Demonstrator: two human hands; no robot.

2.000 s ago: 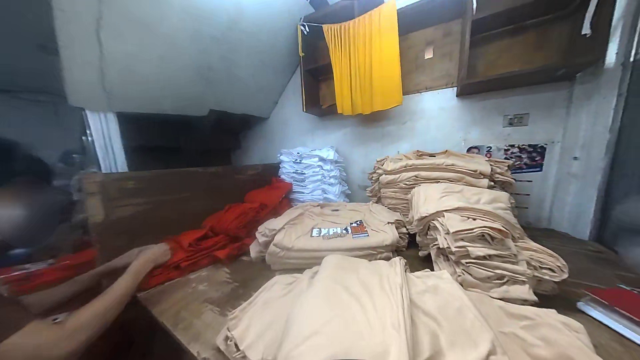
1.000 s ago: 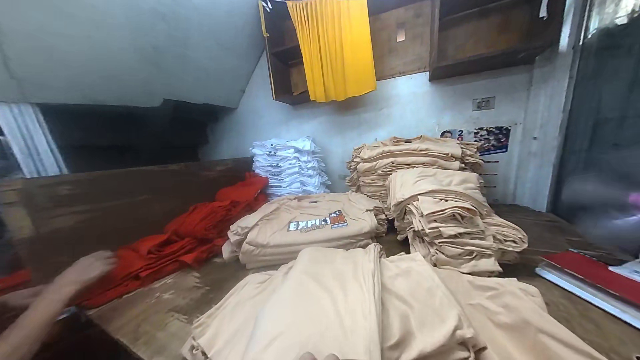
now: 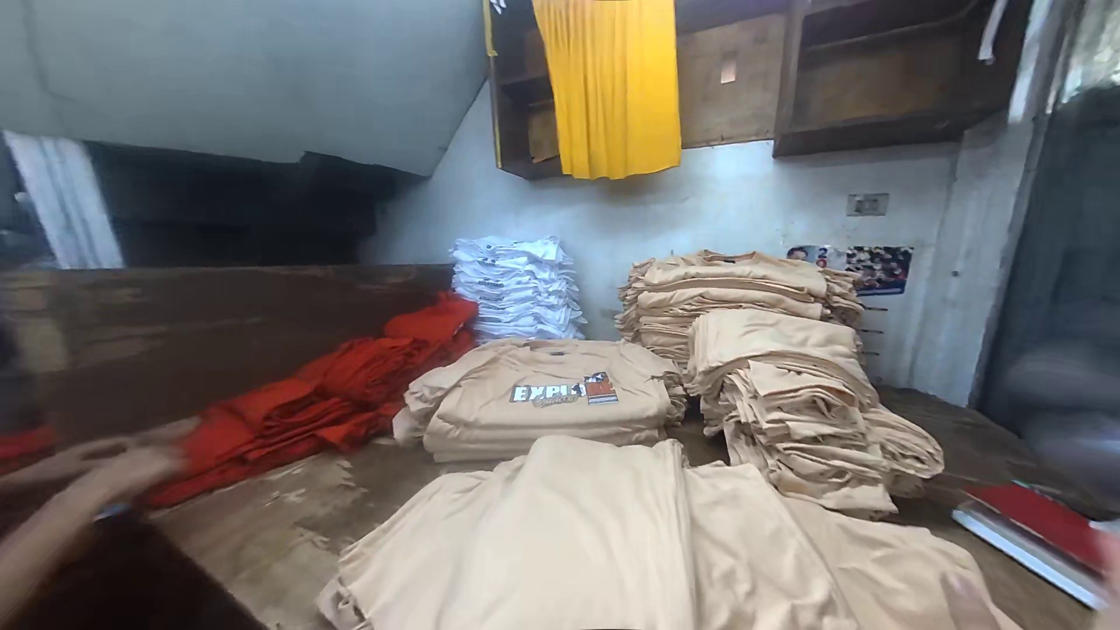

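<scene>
A fanned pile of beige folded shirts (image 3: 604, 534) fills the near part of the table. Blurred fingertips, apparently of my left hand (image 3: 965, 599), show over its lower right part; whether they grip cloth is unclear. A skin-coloured blur at the right edge appears to be my right hand (image 3: 1108, 569), mostly cut off, near a red-covered book (image 3: 1037, 523). Behind the pile lie beige shirts with a printed front (image 3: 542, 420). Farther right rise two beige shirt stacks, one nearer (image 3: 787, 411) and one at the wall (image 3: 735, 284).
A co-worker's blurred hands (image 3: 131, 468) are beside red garments (image 3: 332, 385) on the left. White folded shirts (image 3: 516, 289) stand by the wall. A yellow cloth (image 3: 612, 87) hangs from wooden shelving (image 3: 875, 87). A wooden board (image 3: 219, 337) borders the table.
The view has turned to the right since the earliest frame. Fingertips showed at the bottom centre one second ago; now some show at the lower right. The garment stacks look unchanged.
</scene>
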